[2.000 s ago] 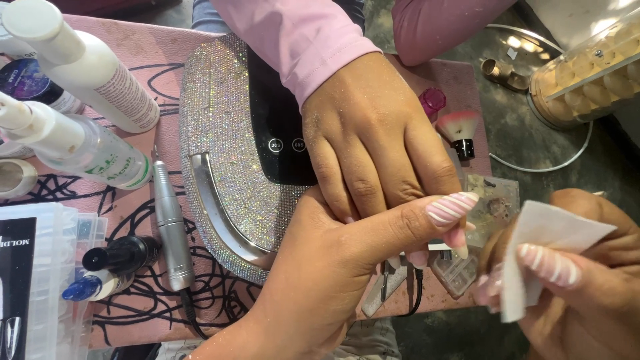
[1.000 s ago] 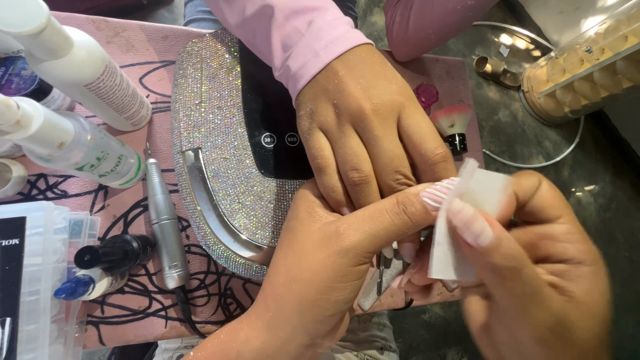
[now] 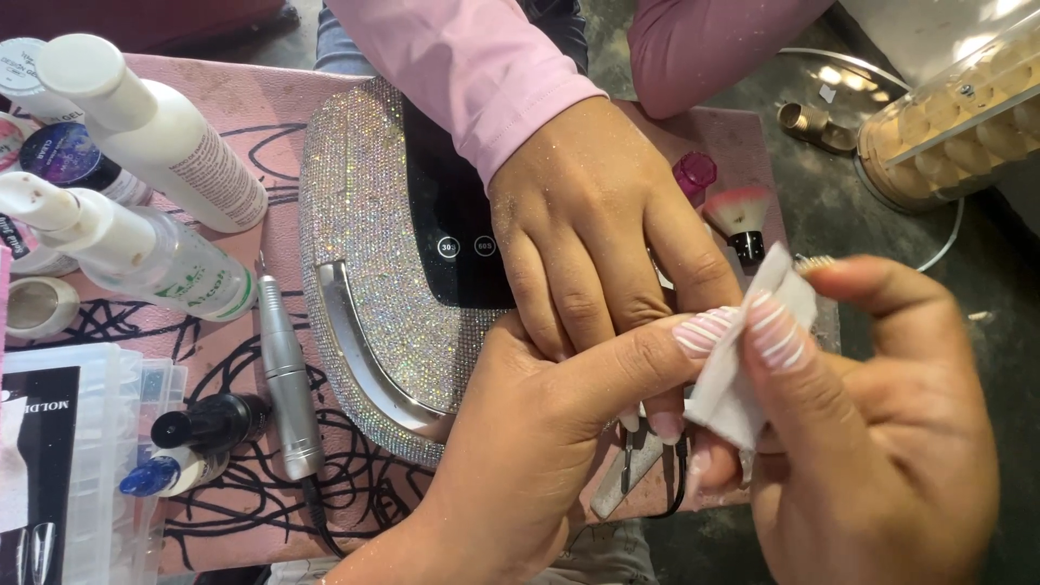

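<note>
My left hand [image 3: 552, 414] holds the fingers of another person's hand [image 3: 585, 219], its striped thumbnail near their index finger. That hand, in a pink sleeve [image 3: 479, 73], lies palm down over a rhinestone-covered nail lamp [image 3: 374, 268]. My right hand [image 3: 877, 422] pinches a folded white wipe [image 3: 747, 357] between thumb and fingers, at the other person's index fingertip, which the wipe hides. Below their fingers, a nail file [image 3: 626, 479] and a thin metal tool [image 3: 626, 465] lie on the pink mat.
At the left stand a white bottle [image 3: 187, 154], a clear spray bottle [image 3: 187, 268], dark polish bottles [image 3: 219, 422] and a plastic case [image 3: 106, 455]. An electric nail drill [image 3: 288, 382] lies beside the lamp. A brush [image 3: 741, 219] and a glass lamp [image 3: 951, 138] are to the right.
My right hand with the wipe has moved left to the other person's fingers since two seconds ago. My left hand keeps its hold.
</note>
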